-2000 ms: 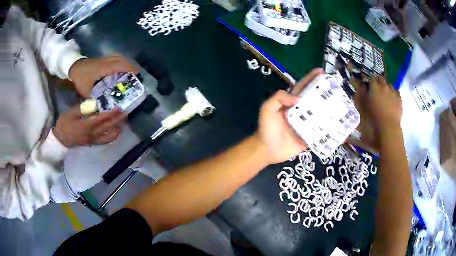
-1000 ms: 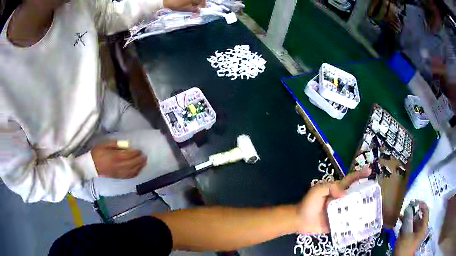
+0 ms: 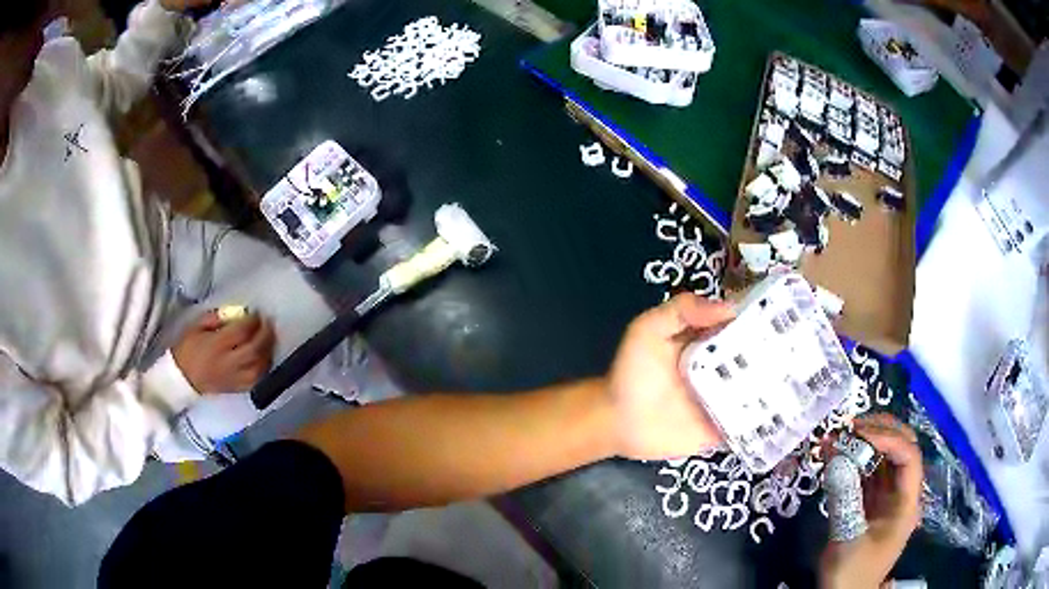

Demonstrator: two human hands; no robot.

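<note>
My left hand [image 3: 661,385] holds a white plastic housing [image 3: 773,371] by its left edge, tilted, with its face of dark slots showing. My right hand [image 3: 891,489] is just right of and below the housing, apart from it. Its fingertips are closed on a small black-and-white part [image 3: 855,452]. A speckled grey-white cylinder [image 3: 845,500] lies along the thumb side of this hand; I cannot tell if it is a tool handle or a wrapped thumb. A cardboard parts tray [image 3: 886,265] beyond the housing holds rows of switch parts and loose ones.
White U-shaped clips [image 3: 696,489] lie under and around the housing; another pile [image 3: 414,55] is at the back left. A mallet [image 3: 420,265] lies left of my forearm. A filled housing [image 3: 322,201] is beside a seated person [image 3: 69,253]. Stacked housings [image 3: 644,52] stand at the back.
My right hand has moved from over the parts tray to beside the housing, now with a small part in its fingers. The neighbour's housing is down on the bench. The camera view has shifted.
</note>
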